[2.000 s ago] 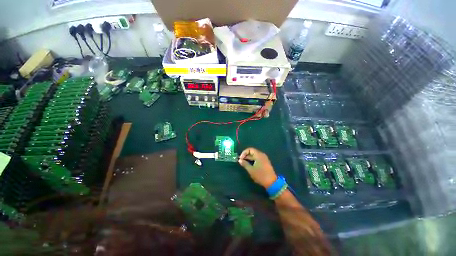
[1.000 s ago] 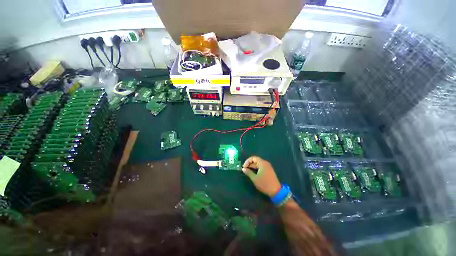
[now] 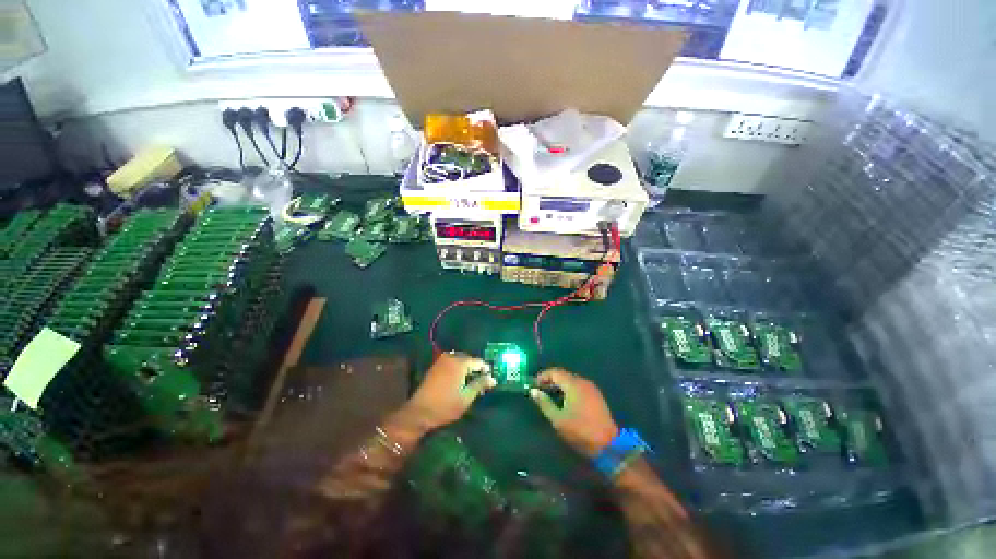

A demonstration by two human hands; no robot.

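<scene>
A small circuit board (image 3: 507,368) lies on the dark green mat in front of me, with a bright blue-green light on it. My left hand (image 3: 448,390) is at its left edge, fingers closed around the place of the white lead connector, which they hide. My right hand (image 3: 576,408), with a blue band at the wrist, pinches the board's lower right corner. Whether a thin probe is in these fingers cannot be told. Red power leads (image 3: 491,304) loop from the instruments to the board area.
Stacked panels (image 3: 180,295) stand at left beside a wooden strip (image 3: 307,331) and brown board (image 3: 333,406). Another small board (image 3: 391,319) lies behind my left hand. A power supply (image 3: 469,242) and bench instrument (image 3: 573,207) stand behind. A clear tray (image 3: 754,382) holds boards at right. Blurred panels (image 3: 459,472) lie nearest me.
My left hand has come in from out of view and closed at the connector. My right hand stays at the board's corner. The view has tilted up, showing more of the window.
</scene>
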